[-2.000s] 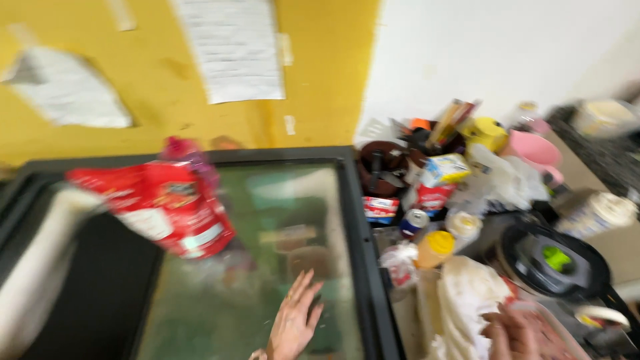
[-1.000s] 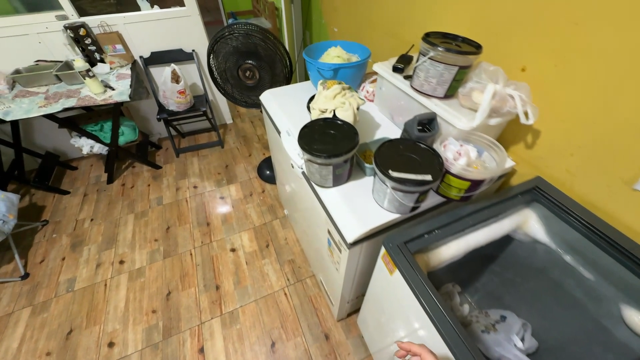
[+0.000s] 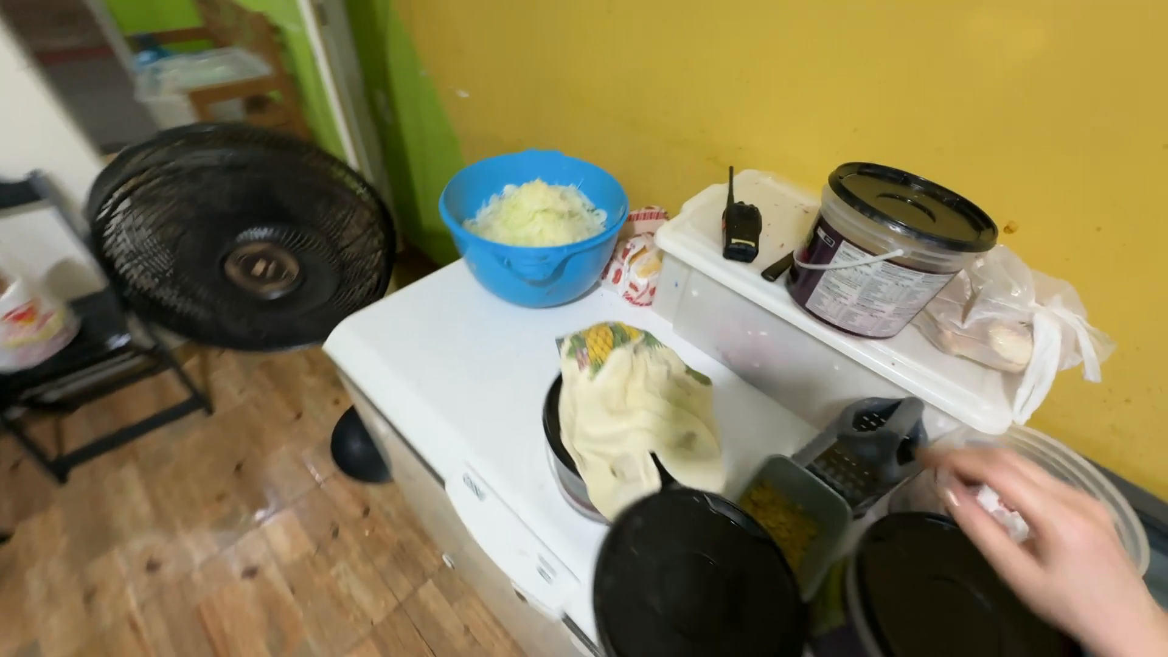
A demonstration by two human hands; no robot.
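My right hand (image 3: 1049, 538) reaches in at the lower right, over an uncovered clear tub (image 3: 1109, 493), its thumb and fingers curled towards each other. Whether the fingers pinch anything is unclear; something whitish shows below them. Just left of the hand is a black-lidded bucket (image 3: 949, 584), with another black lid (image 3: 698, 579) beside it. Between them and the wall lie a grey grater (image 3: 862, 452) and an open container of yellowish-brown food (image 3: 785, 516). A cream cloth with a pineapple print (image 3: 639, 411) drapes over a further tub. My left hand is out of view.
A blue bowl of shredded pale food (image 3: 534, 246) stands at the back of the white freezer top (image 3: 438, 356). Along the wall, a lidded plastic box (image 3: 748, 319) bears a two-way radio (image 3: 741, 228), a bucket (image 3: 876, 255) and a knotted bag (image 3: 1004, 319). A black fan (image 3: 242, 237) stands left.
The view has turned and come closer to the freezer top. My right hand now reaches over the tubs; a second ago only fingertips of one hand showed at the bottom edge.
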